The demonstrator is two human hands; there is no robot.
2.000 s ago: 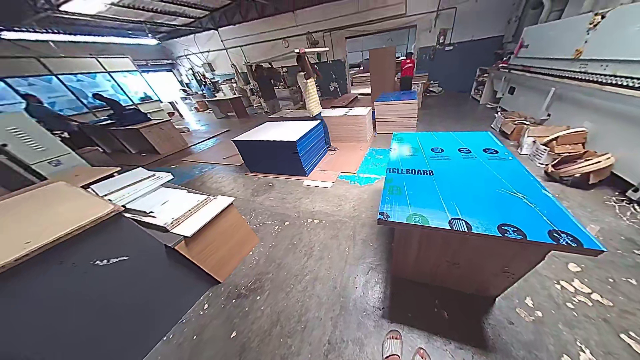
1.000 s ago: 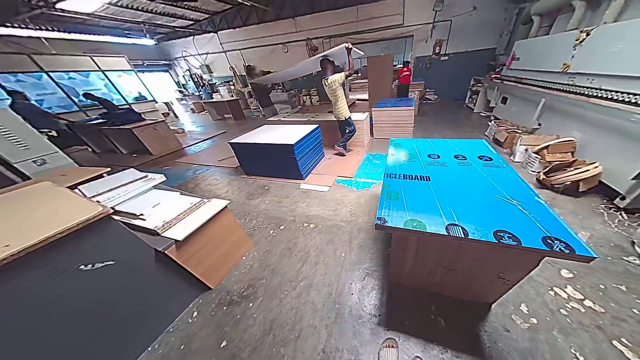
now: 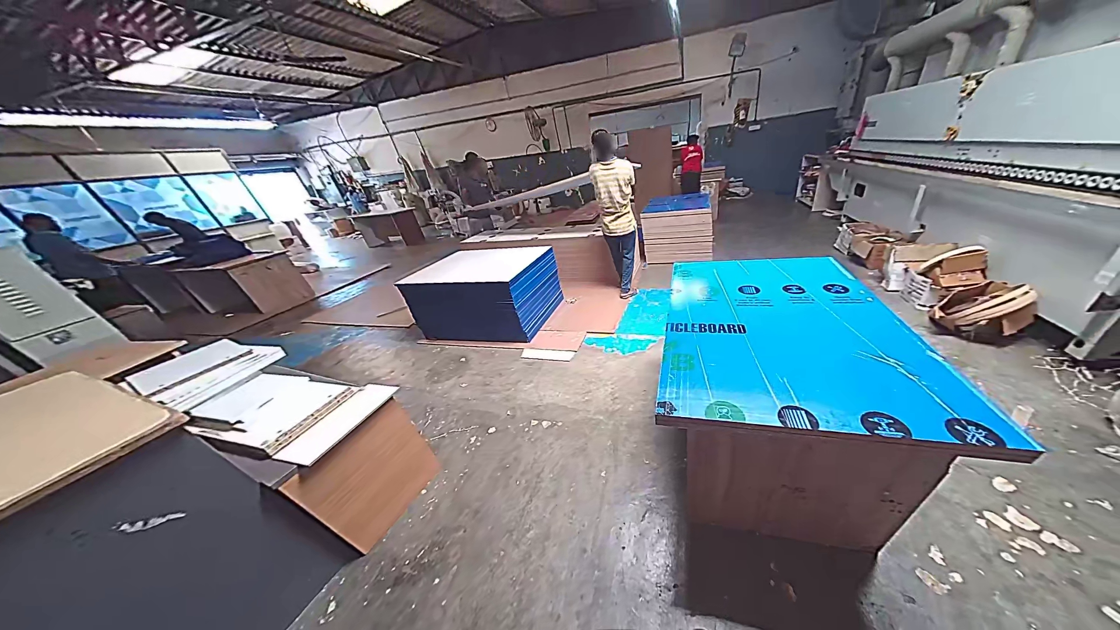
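Neither my left hand nor my right hand shows in the head view. Close in front on the right stands a wooden table [image 3: 805, 486] topped by a blue-covered particleboard panel [image 3: 814, 350]. Near on the left, white board pieces [image 3: 262, 398] lie beside a tan board [image 3: 74, 429] above a dark grey panel [image 3: 175, 534]. A stack of panels with blue edges and a white top [image 3: 481, 293] sits on flat boards in the middle. Behind it a person in a striped shirt [image 3: 615, 197] stands at a stack of boards, with a long pale panel [image 3: 534, 191] at chest height.
A long grey machine [image 3: 989, 175] lines the right side, with cardboard boxes of offcuts [image 3: 984, 306] beside it. Another blue-topped board stack [image 3: 677, 229] and a person in red [image 3: 691, 166] are farther back. Scraps litter the concrete floor [image 3: 525, 490]. People work by the left windows.
The person in the striped shirt has lowered the long panel from overhead to chest height and now stands upright beside the stack.
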